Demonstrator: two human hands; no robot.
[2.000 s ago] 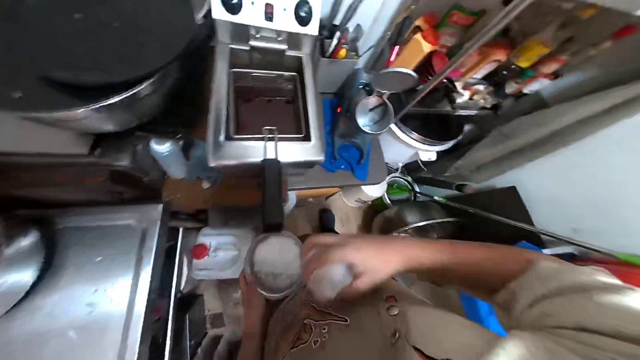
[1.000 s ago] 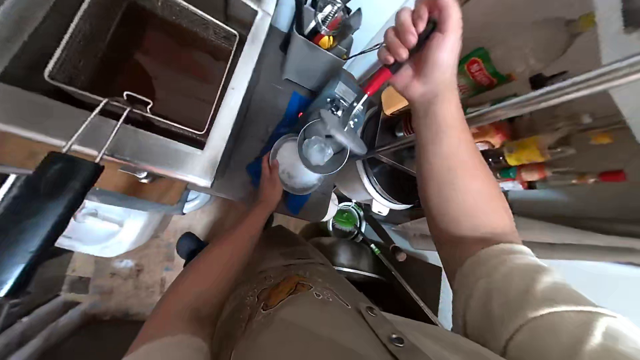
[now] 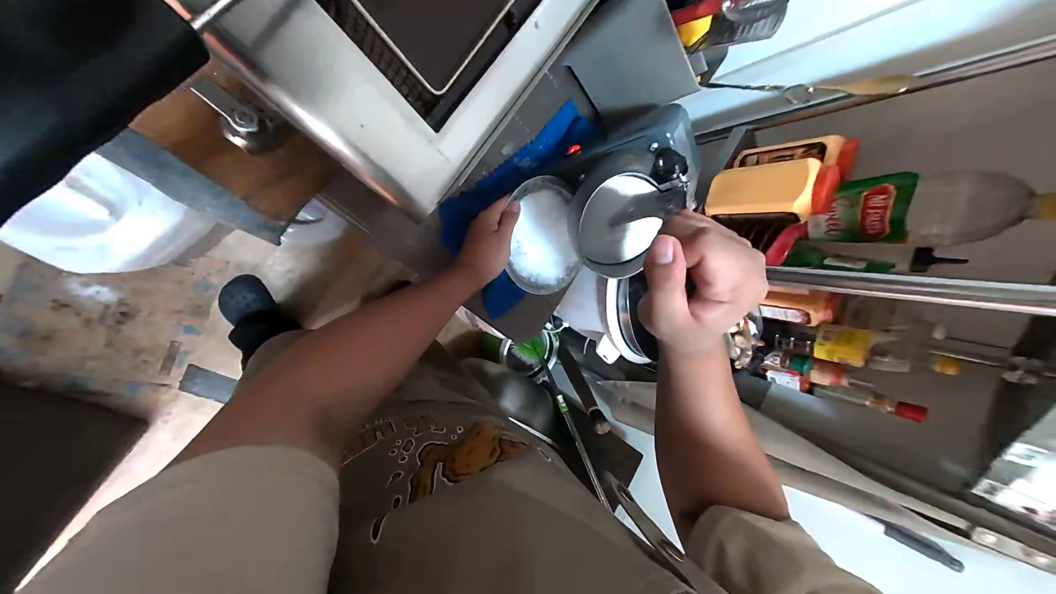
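My left hand (image 3: 492, 241) grips the near side of a round metal bowl (image 3: 544, 235) holding a white substance. Right beside the bowl is a metal cup-like vessel (image 3: 620, 223) with a bright inside and a black fitting (image 3: 670, 169) at its rim. A grey appliance (image 3: 675, 132) with a small red light stands behind them. My right hand (image 3: 705, 276) is curled next to the vessel and its fitting, thumb uppermost; what lies inside its fingers is hidden. Blue cloth (image 3: 520, 165) lies under and around the bowl.
A steel fryer (image 3: 396, 99) with a wire basket is at the upper left, a black handle (image 3: 82, 82) beyond it. A white pot (image 3: 615, 318) sits below the vessel. Bottles and packets, including a green packet (image 3: 866, 206), line a shelf behind a metal rail (image 3: 907, 289).
My right hand has come down from its raised place on a red and black handle to beside the vessel. My left hand still holds the bowl. The view has moved closer.
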